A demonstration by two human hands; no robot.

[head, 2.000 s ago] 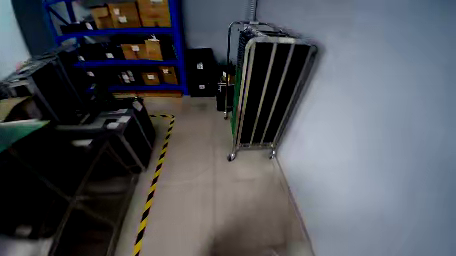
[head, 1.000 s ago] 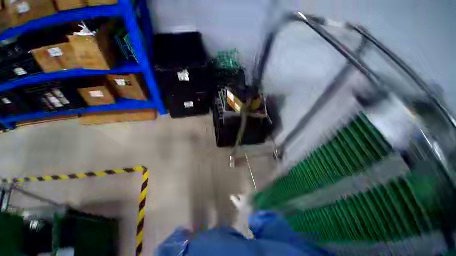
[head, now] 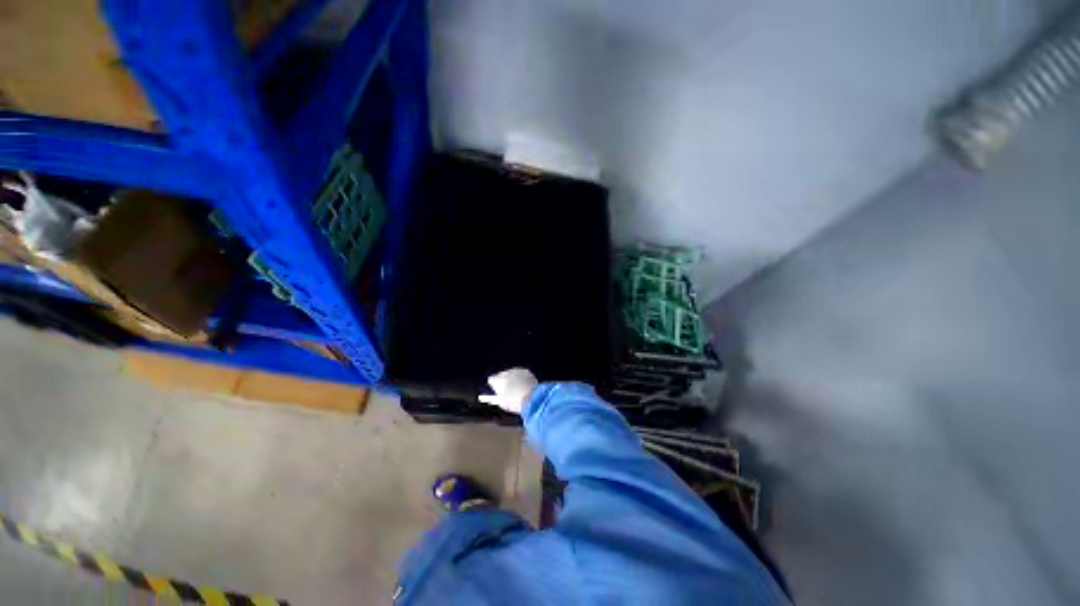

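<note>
A large black tote or bin (head: 503, 278) stands against the wall beside the blue shelving. Its top face is very dark, so I cannot tell whether it is a lid or an open inside. My right hand (head: 512, 388), in a white glove and blue sleeve, is at the tote's near edge. Its fingers point left along the rim; I cannot tell whether they grip it. My left hand is not in view; only blue smock shows at the bottom.
Blue shelving (head: 225, 142) with cartons (head: 160, 260) is at the left. Green lattice pieces (head: 661, 302) lie on a dark stack right of the tote. A dark crate with metal bars (head: 699, 456) is nearer. A ridged hose (head: 1024, 101) is at the upper right. Yellow-black floor tape (head: 119, 571) runs lower left.
The view has moved up close to the black tote and shelving. The rack with rows of green edges has left the picture. My right hand now reaches the tote's near edge.
</note>
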